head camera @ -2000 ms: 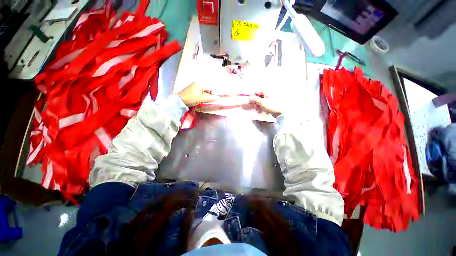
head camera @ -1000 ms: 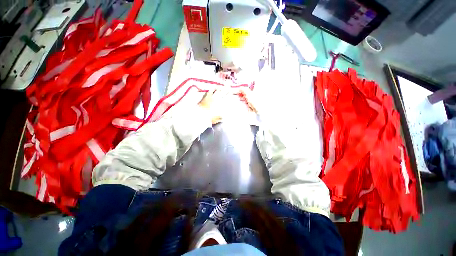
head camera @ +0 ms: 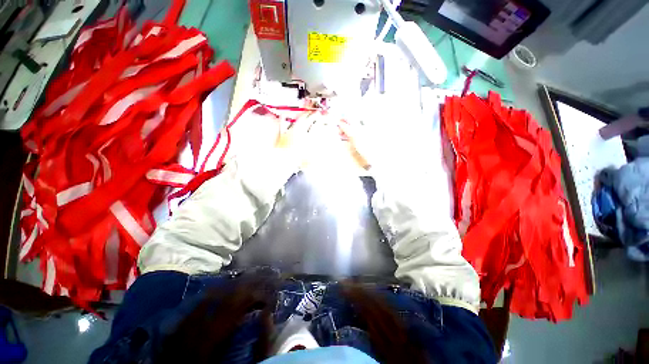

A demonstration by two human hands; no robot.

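Note:
A red strip with a pale band (head camera: 226, 135) runs from beside the left pile up to the presser foot and needle area (head camera: 318, 102) of the sewing machine head (head camera: 324, 43). My left hand (head camera: 288, 134) is just below the needle at the strip's end, washed out by the lamp glare. My right hand (head camera: 354, 146) is close beside it on the right, with fingers pointing at the needle. Both lie on the brightly lit white sewing plate (head camera: 409, 142). The glare hides the fingertips, so their grip on the strip cannot be told.
A loose pile of red strips (head camera: 107, 163) lies at the left, and a neater red pile (head camera: 509, 206) at the right. A metal sheet (head camera: 313, 234) lies between my forearms. Dark-handled snips (head camera: 484, 77), a white roll (head camera: 524, 57) and a screen (head camera: 491, 21) are at upper right.
The strip held stretched between my hands two seconds ago now trails left from the needle. My hands have moved closer together and up to the needle. The camera view has shifted slightly.

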